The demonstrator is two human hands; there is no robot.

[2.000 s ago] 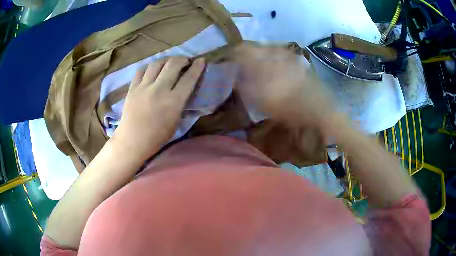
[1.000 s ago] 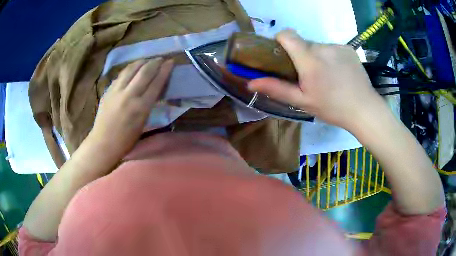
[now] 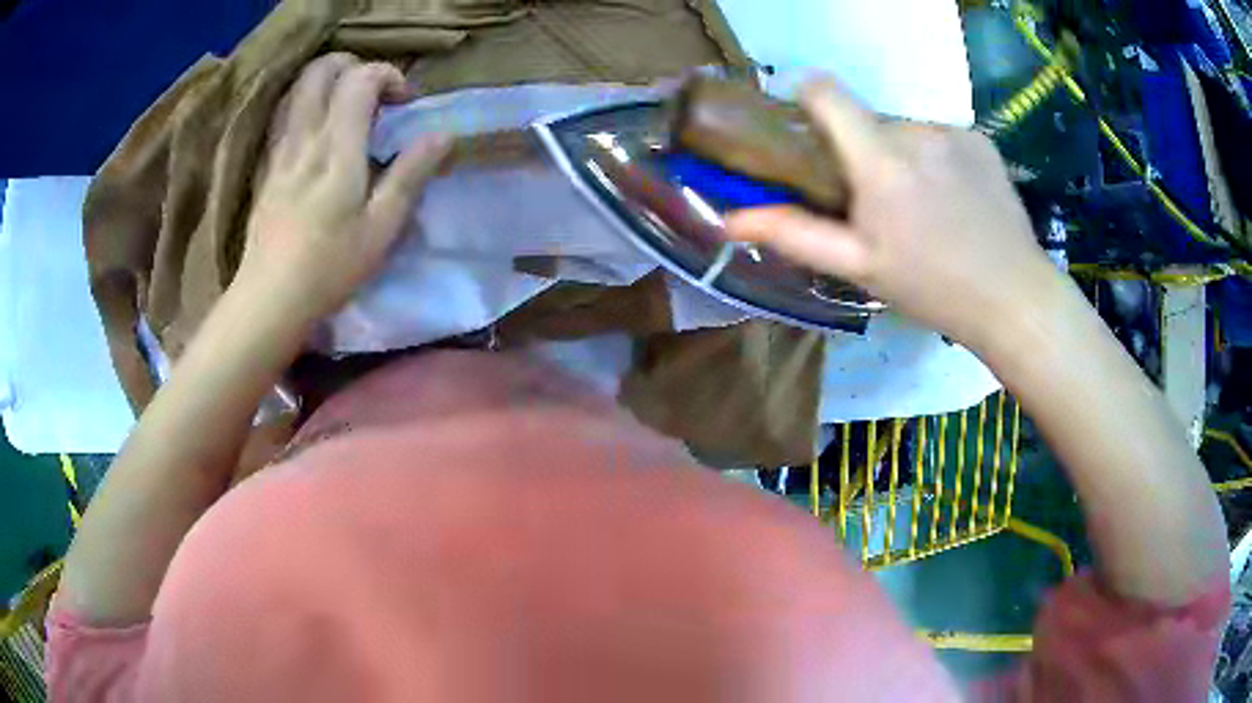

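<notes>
A brown garment lies over the table in front of me, with pale white-lilac cloth spread on it. A narrow brown strip lies across the pale cloth. My right hand grips the brown handle of the steam iron; its silver tip points left and rests over the strip and pale cloth. My left hand lies on the left end of the pale cloth and garment, thumb spread from the fingers; whether it pinches cloth is not clear.
The white table cover shows behind and at both sides. A dark-blue board is at the far left. A yellow barred trolley stands at the right, below the table edge. Cables and dark equipment are at the far right.
My right hand has taken hold of the iron and brought it from the right side onto the cloth. My left hand has moved left and away from me, and its thumb has spread.
</notes>
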